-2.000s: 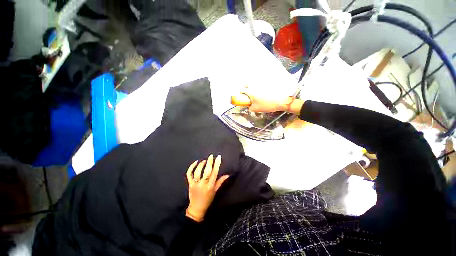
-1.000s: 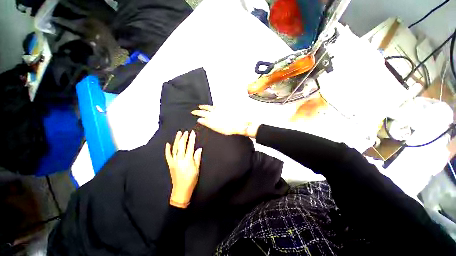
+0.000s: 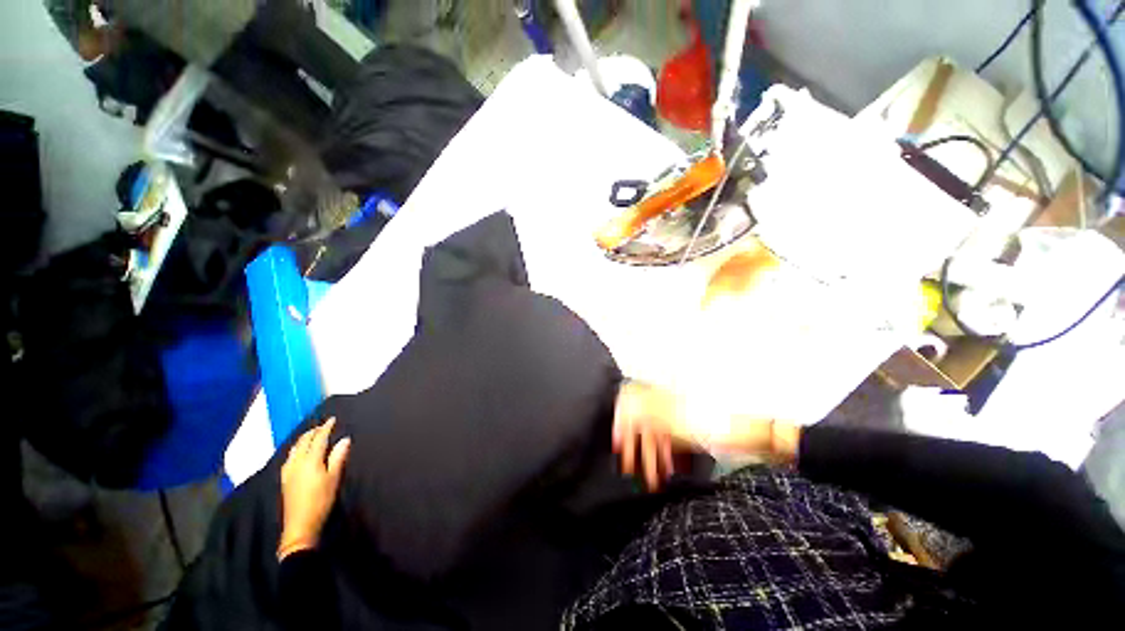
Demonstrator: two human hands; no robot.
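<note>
A black garment [image 3: 475, 394] lies over the white ironing table, its narrow straight-edged flap [image 3: 474, 261] pointing toward the far side. My left hand [image 3: 311, 487] rests on the garment's left part, thumb apart from the fingers, holding nothing visible. My right hand [image 3: 651, 431] is at the garment's right edge near the lap, fingers pointing down and blurred; whether it pinches cloth cannot be told. The steam iron [image 3: 666, 210] with its orange handle stands on the table beyond the garment, touched by neither hand.
A blue bar [image 3: 284, 345] stands at the white table's [image 3: 494, 160] left edge. An orange-brown mark [image 3: 740, 274] is beside the iron. Black clothing [image 3: 401, 111] is piled at the far left. Cardboard boxes [image 3: 975, 123] and cables are at the right. A checked cloth [image 3: 740, 542] covers the wearer's lap.
The right hand let go of the iron, touched the garment's middle, then moved to its right edge near the lap. The left hand moved left across the cloth. The garment looks smoother and more spread.
</note>
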